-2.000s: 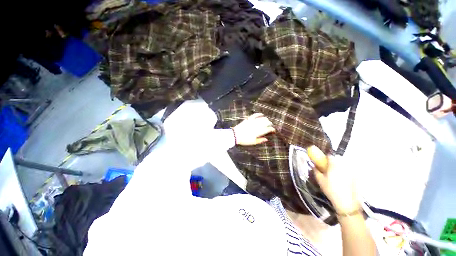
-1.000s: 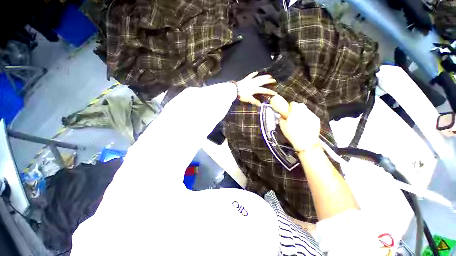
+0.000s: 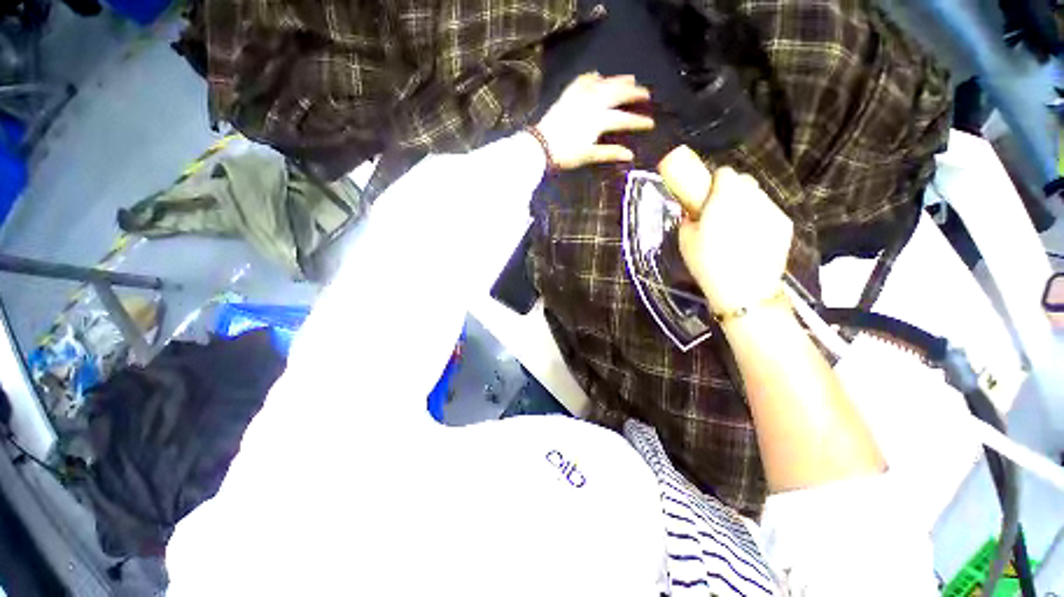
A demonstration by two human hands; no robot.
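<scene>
A dark brown plaid garment [image 3: 589, 274] lies over the table, with more of it bunched at the top left and top right. A steam iron [image 3: 663, 262] with a pale pointed edge and tan handle rests on the plaid panel. My right hand [image 3: 741, 239] is closed on its handle. My left hand [image 3: 593, 123] lies with fingers spread at the panel's upper end, just above the iron's tip, beside a plain dark cloth [image 3: 653, 70]. Whether its fingers pinch any cloth cannot be told.
A dark hose [image 3: 893, 332] and a white cord run right from the iron. The white table cover [image 3: 986, 198] shows at right. An olive cloth [image 3: 251, 210] lies on the floor at left. A dark cloth heap [image 3: 175, 426] is lower left. A green crate [image 3: 980, 574] is bottom right.
The iron in my right hand has moved up and left from the panel's lower right onto its middle. My left hand has moved up the garment and its fingers have spread. The view has shifted.
</scene>
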